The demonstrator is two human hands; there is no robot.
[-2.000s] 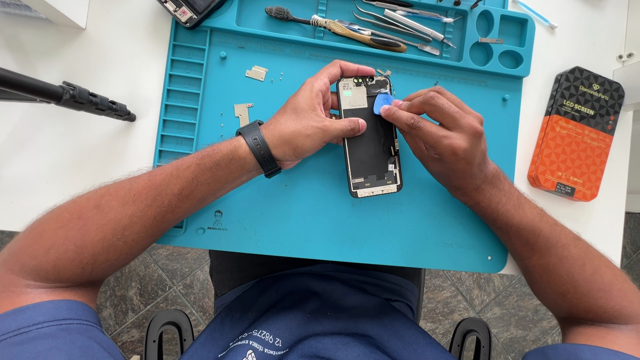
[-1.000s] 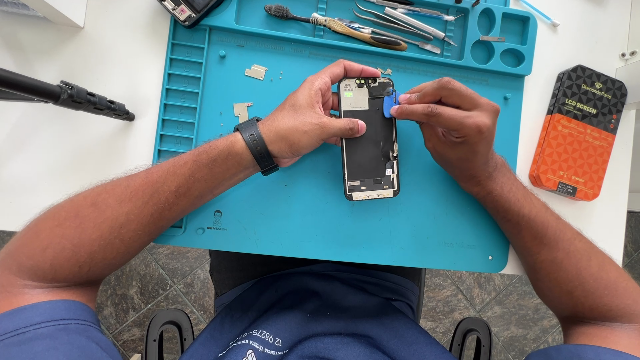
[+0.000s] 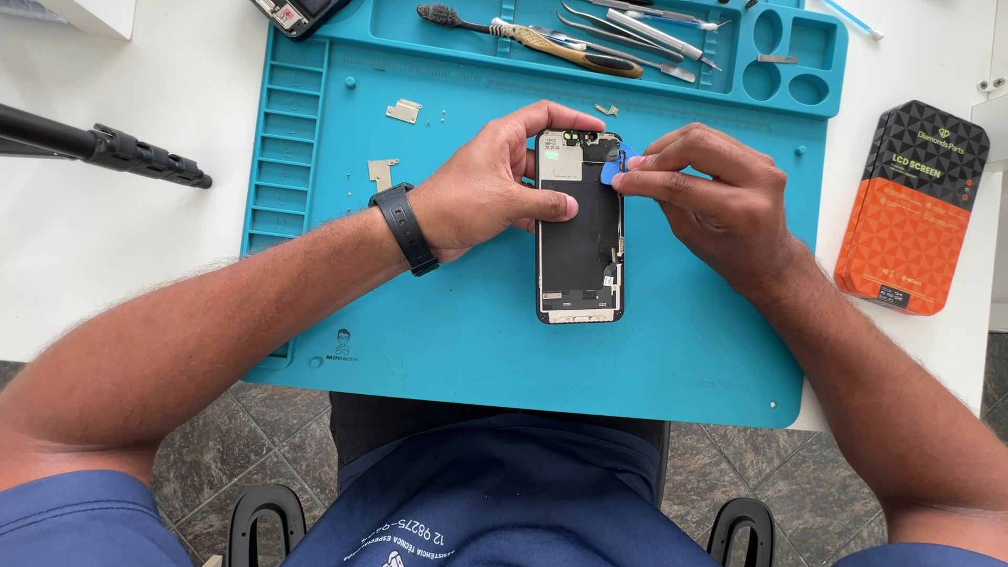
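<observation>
Upright over the teal silicone repair mat point(image 3: 504, 370) is a phone screen assembly point(image 3: 581, 244), its inner side with black backing and metal plates facing me. My left hand point(image 3: 504, 173) grips it from the left, thumb across the backing and index finger along the top edge. Between the thumb and fingers of my right hand point(image 3: 701, 185) is a blue plastic opening pick point(image 3: 613, 168), which lies at the screen's upper right edge, by a thin flex cable. How far the pick reaches under the cable cannot be told.
Small metal shields point(image 3: 404, 111) point(image 3: 382, 173) and tiny screws lie left of my left hand. Tweezers, a brush point(image 3: 551, 47) and a blade fill the mat's top tray. A screen box point(image 3: 913, 209) stands right, a black stand arm point(image 3: 102, 146) left, another phone part point(image 3: 299, 16) top left.
My right hand with the blue pick has shifted slightly from the screen's upper face to its right edge since two seconds ago. My left hand keeps its hold.
</observation>
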